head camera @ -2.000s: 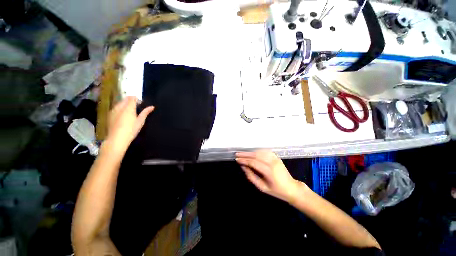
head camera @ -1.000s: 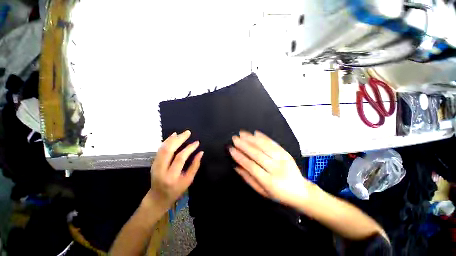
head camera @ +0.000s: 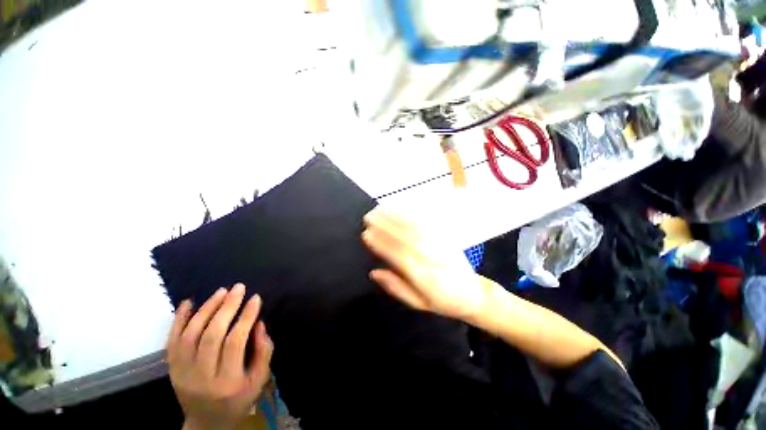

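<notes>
A black fabric panel lies on the white table and hangs over its front edge towards my lap. Loose threads stick out along its far edge. My left hand rests on the panel's near left part, fingers a little apart. My right hand lies on its right edge, thumb apart from the fingers. Neither hand visibly grips the cloth. The sewing machine stands beyond the panel at the upper right, blurred.
Red-handled scissors lie right of a tan strip. A flat dark packet lies further right. A clear plastic bag hangs below the table edge. Another person's sleeve shows at the right.
The view has turned and shifted, so the table looks tilted. Since a second ago the hands have moved apart over the panel, the right one to its right edge. Earlier the panel lay further left.
</notes>
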